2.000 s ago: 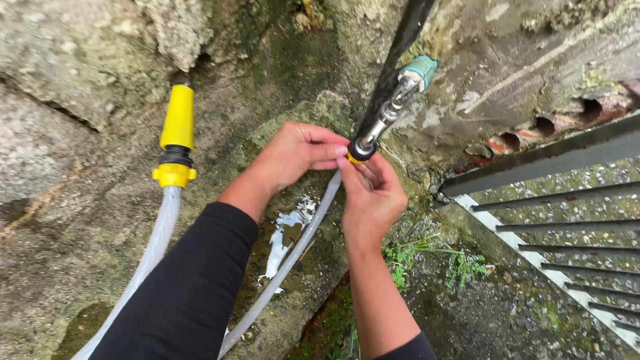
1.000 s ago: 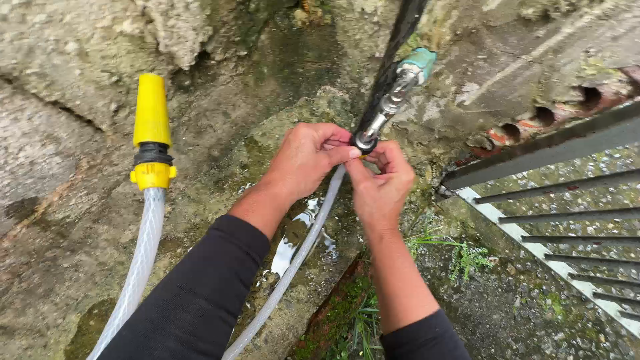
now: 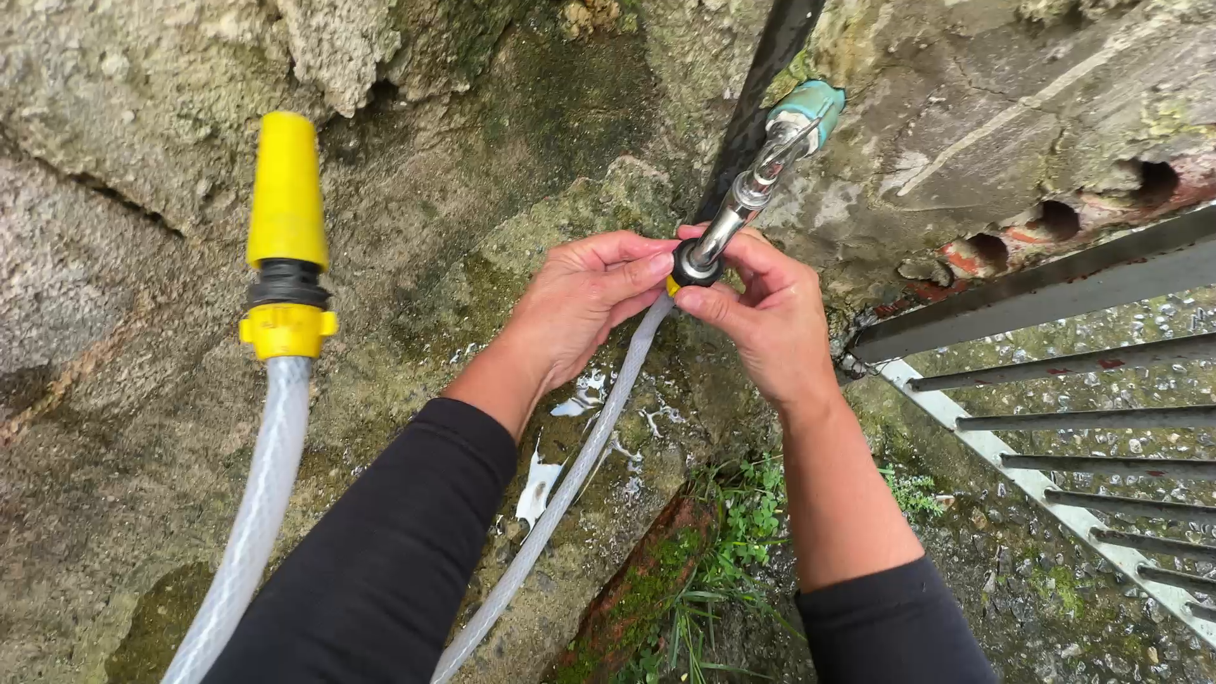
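Note:
A chrome water tap [image 3: 750, 195] with a teal fitting [image 3: 819, 106] at its wall end points down toward me. At its spout is a black and yellow hose connector [image 3: 697, 264], from which a clear braided hose [image 3: 594, 442] runs down and left. My left hand [image 3: 594, 304] pinches the connector from the left with thumb and fingers. From the right, my right hand [image 3: 774, 318] grips the same connector; its far fingertips are partly behind the tap. A yellow and black hose nozzle [image 3: 288, 195] stands at the left on the end of a clear hose [image 3: 261, 503], apart from both hands.
A rough stone wall [image 3: 475, 190] lies behind the tap, with a dark pipe [image 3: 765, 95] running beside it. Metal bars [image 3: 1092, 418] with a flat frame stand at the right. Green weeds [image 3: 736, 532] grow beside a mossy brick [image 3: 646, 579], near wet ground.
Both hands stay at the connector, with small shifts of the fingers around it. The yellow nozzle at the left has swayed slightly.

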